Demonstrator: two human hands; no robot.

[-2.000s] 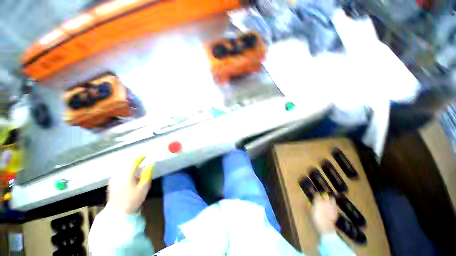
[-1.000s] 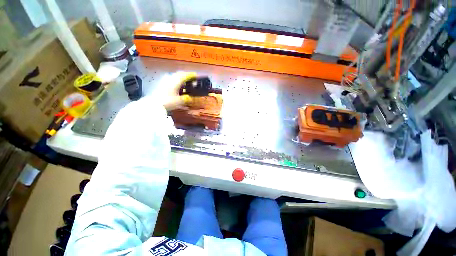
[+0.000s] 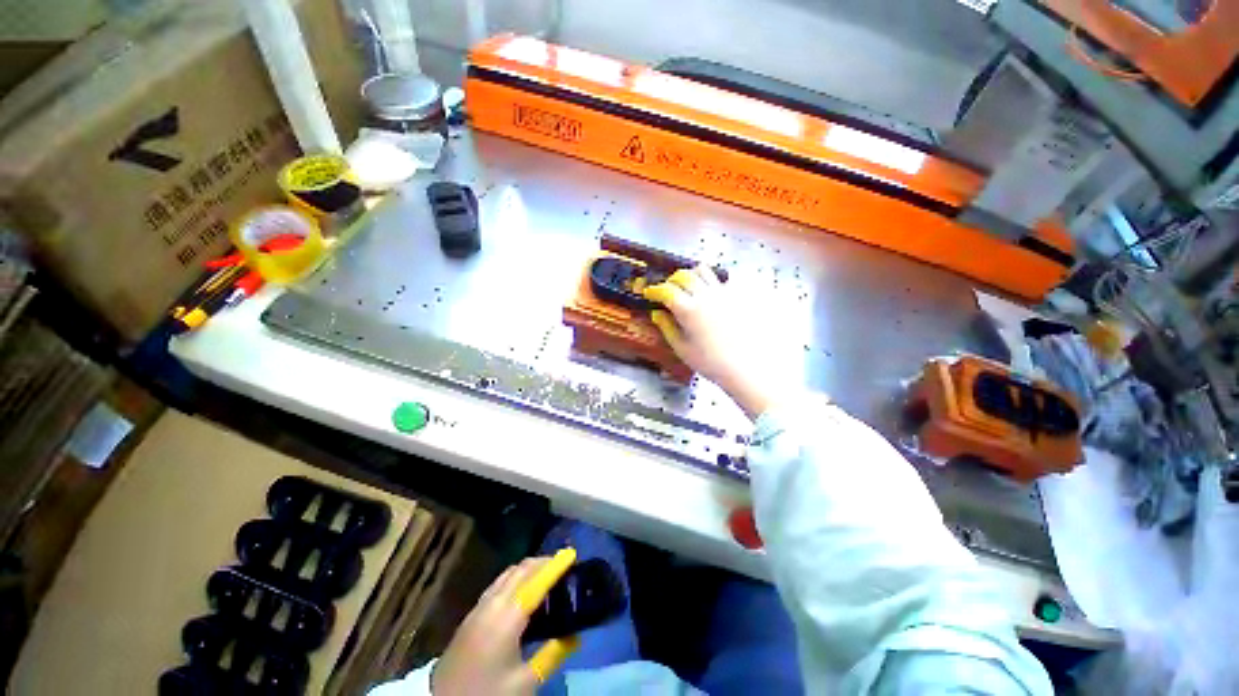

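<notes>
A black plastic housing (image 3: 622, 280) lies on top of the left orange-brown fixture (image 3: 628, 340). My right hand (image 3: 709, 326), with yellow finger cots, reaches across and grips the right part of this housing, partly covering it. My left hand (image 3: 496, 639), also with yellow finger cots, holds another black housing (image 3: 593, 598) low over my lap, in front of the bench edge. The right fixture (image 3: 967, 422) bears a black housing (image 3: 1026, 404) with no hand on it.
Several black housings (image 3: 279, 609) lie in a row on cardboard (image 3: 102, 578) at lower left. A green button (image 3: 410, 418) is on the white front edge; my right sleeve partly covers the red button (image 3: 745, 526). A loose black block (image 3: 454, 218), tape rolls (image 3: 279, 242) and orange axis cover (image 3: 720, 170) surround the plate.
My left hand has moved from the left fixture down to my lap with a black housing. My right hand, not visible a second ago, is now at that fixture. The view has turned left.
</notes>
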